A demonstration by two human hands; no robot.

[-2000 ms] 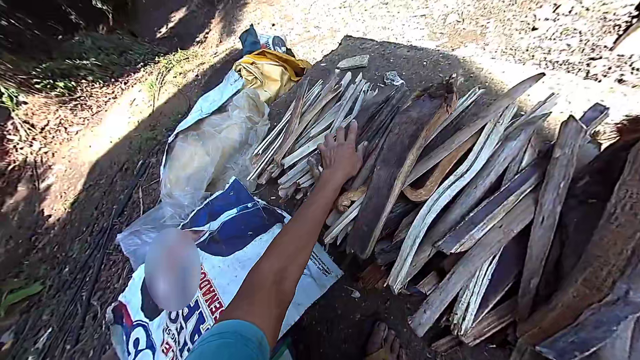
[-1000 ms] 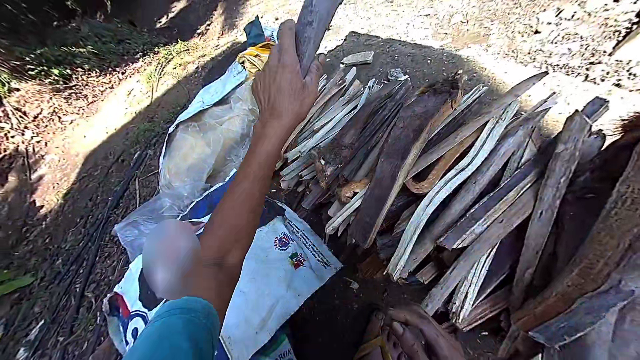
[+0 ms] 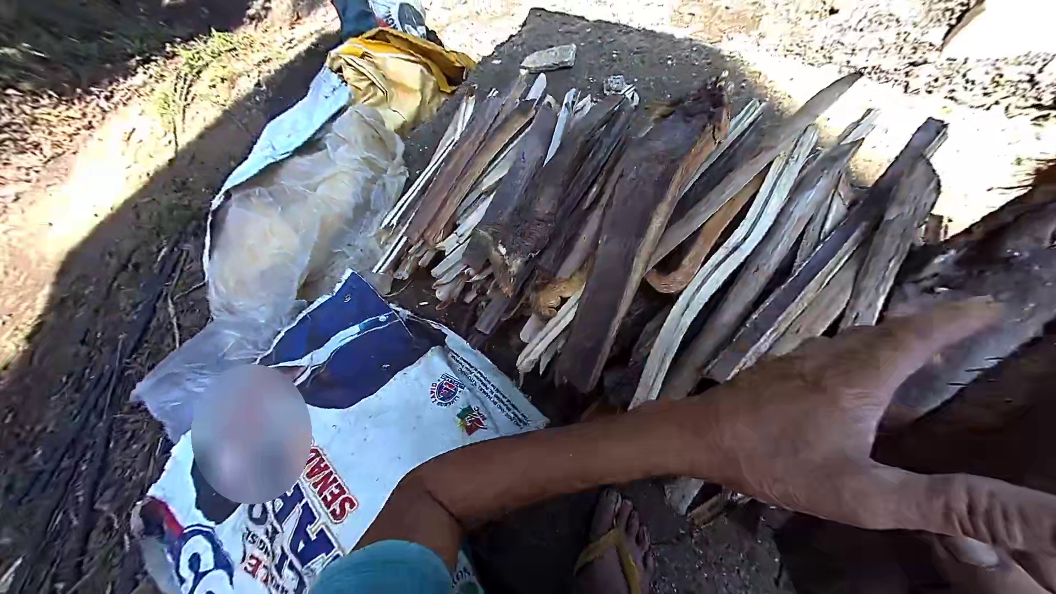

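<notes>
My left hand (image 3: 825, 437) reaches across to the right with its thumb and fingers spread, beside a dark, weathered piece of wood (image 3: 982, 355). No held piece shows in it. Under it, at the lower right edge, part of my right hand (image 3: 982, 553) shows, mostly hidden. Split firewood (image 3: 635, 214) lies side by side in a long row. Thin sticks (image 3: 437, 173) are at its left end, with a short dark piece (image 3: 520, 231) on top near them. Broader, longer pieces (image 3: 734, 256) lie farther right.
A torn printed banner sheet (image 3: 396, 429) lies at the lower left, with clear plastic (image 3: 272, 239) and yellow cloth or plastic (image 3: 396, 70) above it. A flat stone (image 3: 549, 58) lies beyond the sticks. A sandalled foot (image 3: 615, 544) is at the bottom.
My left hand held a piece of wood above the sticks a second ago; it has moved right and released it. A short dark piece now shows on the left part of the row.
</notes>
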